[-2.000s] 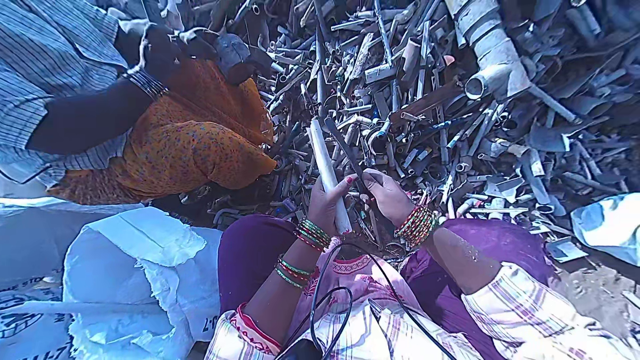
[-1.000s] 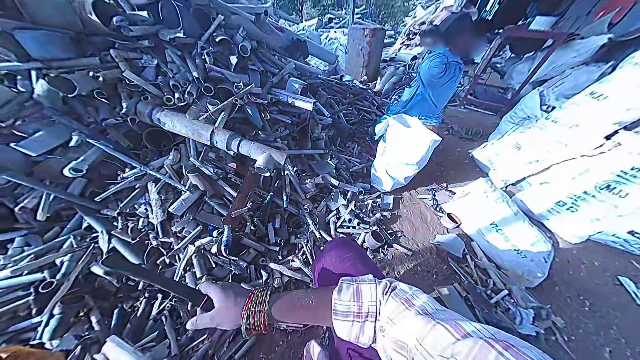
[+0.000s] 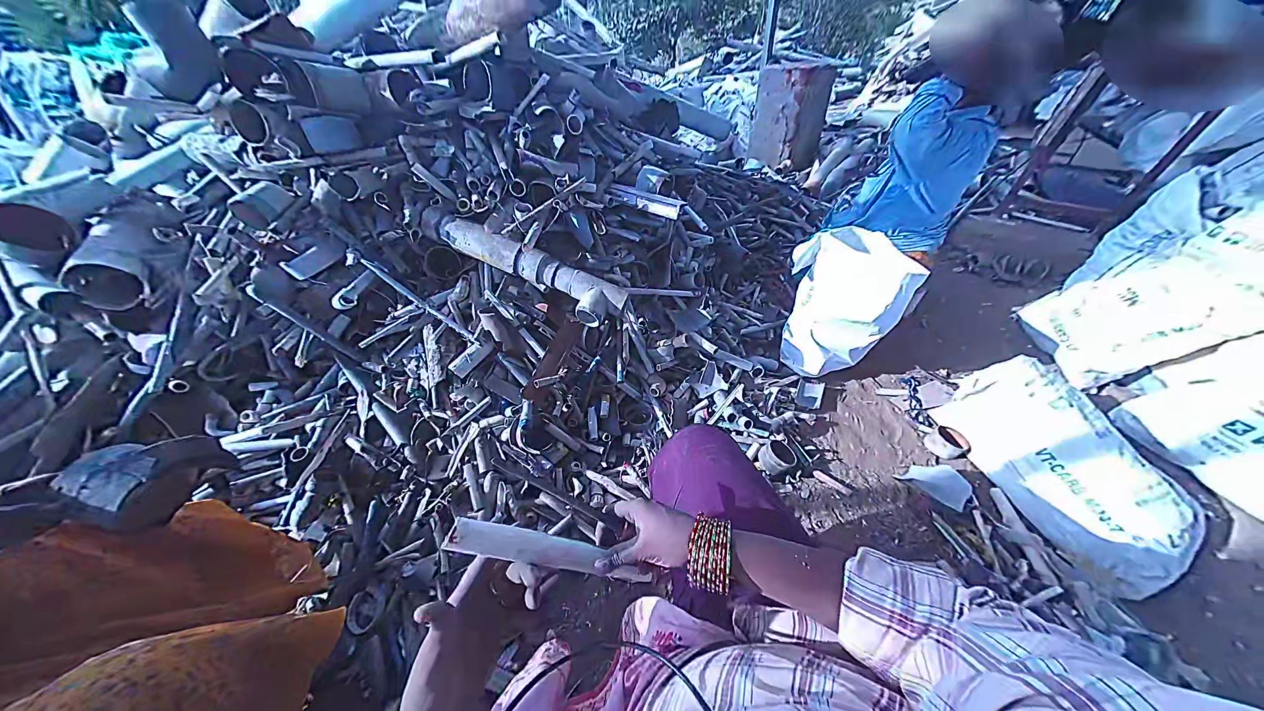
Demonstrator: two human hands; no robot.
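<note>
A length of pale plastic pipe point(image 3: 538, 548) lies crosswise low in the view, above my lap. My right hand point(image 3: 650, 535), with bangles at the wrist, grips its right end between thumb and fingers. Below the pipe's middle is my left hand point(image 3: 484, 597), its thumb and fingers apart; whether it touches the pipe is unclear. Just beyond both hands rises a heap of scrap pipe pieces point(image 3: 494, 365), with a thick jointed pipe point(image 3: 523, 262) lying on it.
Orange cloth point(image 3: 148, 592) covers the lower left. A white sack point(image 3: 849, 296) stands beside a person in blue point(image 3: 923, 163). Filled white sacks bearing writing point(image 3: 1086, 484) lie at the right, near loose scrap on bare ground. A short pillar point(image 3: 790, 114) stands behind the heap.
The view has swung to the right since the earliest frame. One second ago my right hand was open over the heap near a dark strip; now it holds the pale pipe above my lap.
</note>
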